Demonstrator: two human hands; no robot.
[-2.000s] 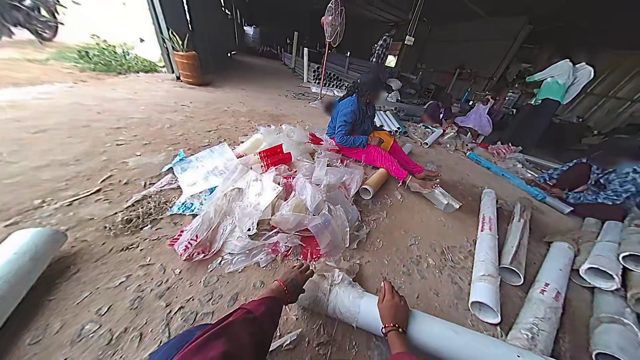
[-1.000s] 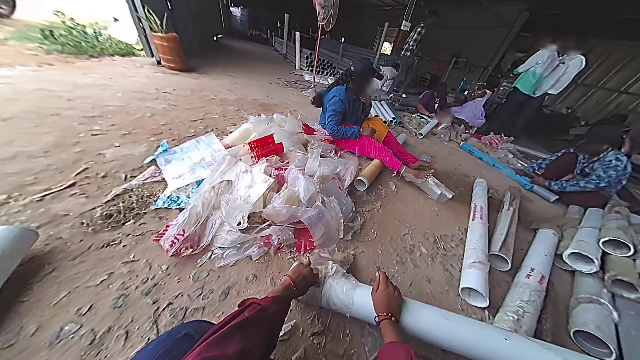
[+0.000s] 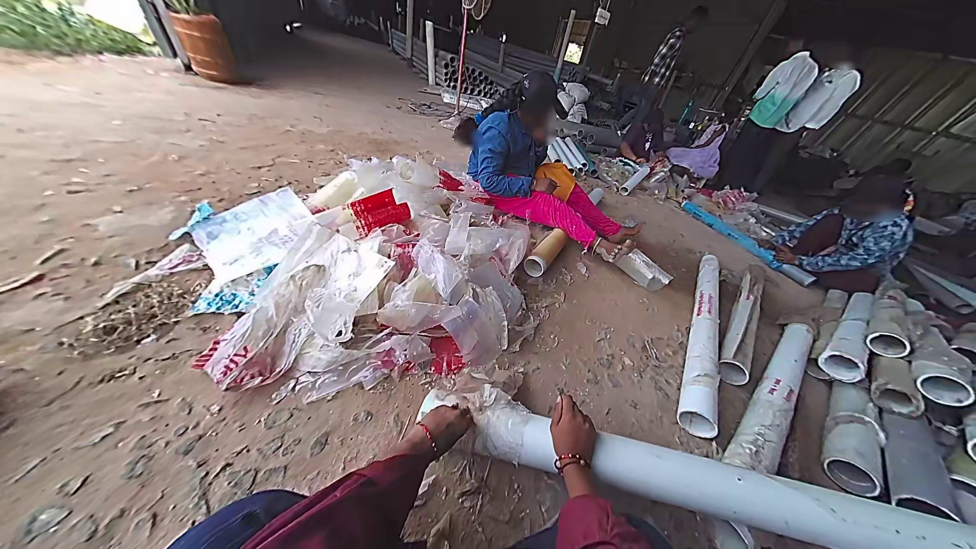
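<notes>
A long white plastic pipe (image 3: 686, 476) lies across the ground before me, with crumpled clear plastic film (image 3: 497, 425) wrapped around it near its left end. My left hand (image 3: 447, 427) is closed on the film at that end, its fingers bent. Farther right, my right hand (image 3: 572, 433) rests on top of the pipe with curled fingers, just beyond the film's edge; whether it grips anything there is hidden. Beyond the pipe's left end a large heap of clear, white and red plastic wrapping (image 3: 412, 282) spreads over the dirt.
Several film-wrapped pipes (image 3: 846, 343) lie at the right, one white pipe (image 3: 700, 343) nearest the heap. A person in a blue jacket (image 3: 499, 152) sits behind the heap beside a tan pipe (image 3: 547, 252). Another person (image 3: 858, 232) sits at the right by a blue pipe (image 3: 743, 240).
My left hand has gone from spread fingers on the pipe's end to closed on the film. The film is bunched higher there. The view has shifted somewhat.
</notes>
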